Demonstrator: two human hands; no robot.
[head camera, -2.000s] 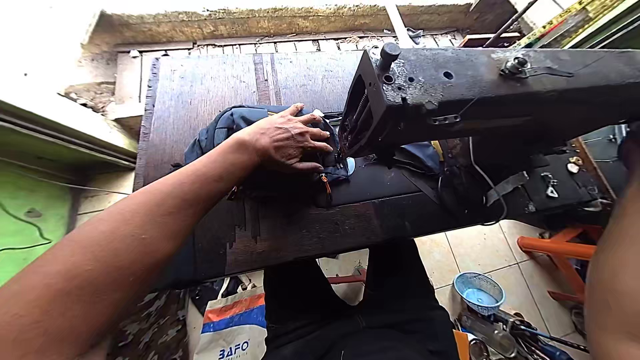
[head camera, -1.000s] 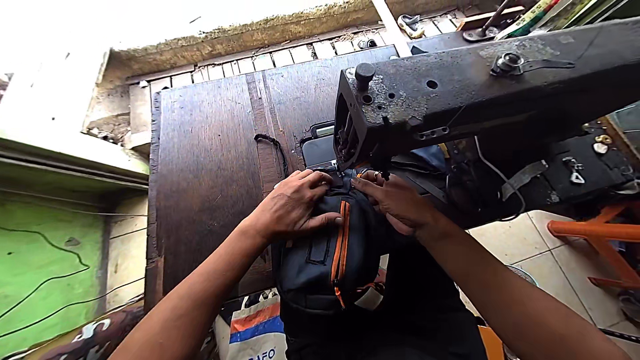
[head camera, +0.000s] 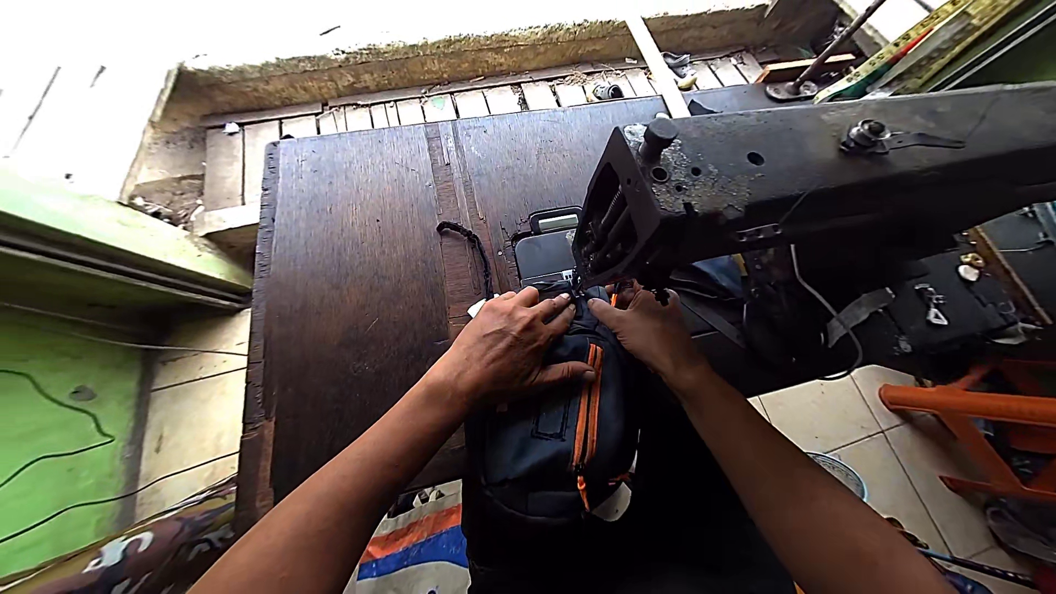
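Observation:
A dark bag with orange zippers (head camera: 536, 445) hangs over the near edge of the wooden table (head camera: 355, 247), its top end under the head of a black sewing machine (head camera: 742, 165). My left hand (head camera: 516, 342) lies on the bag's upper part, fingertips close to the needle area and thumb reaching to the orange zipper. Just right of the needle area, my right hand (head camera: 652, 330) grips the bag's edge, thumb on top; its other fingers are partly hidden below the machine head. A black cord (head camera: 469, 239) lies on the table beyond my left hand.
The machine arm spans the right side above the table. An orange plastic stool (head camera: 957, 404) stands at the lower right, near a basin (head camera: 840, 474) on the tiled floor. A striped bag (head camera: 421, 536) is below the table's front edge. Metal clips (head camera: 932, 305) lie at the right.
Two seconds ago the bag lay across the table under my left hand; now it hangs toward me with both hands on it. Since one second ago the hands have stayed close to the needle area.

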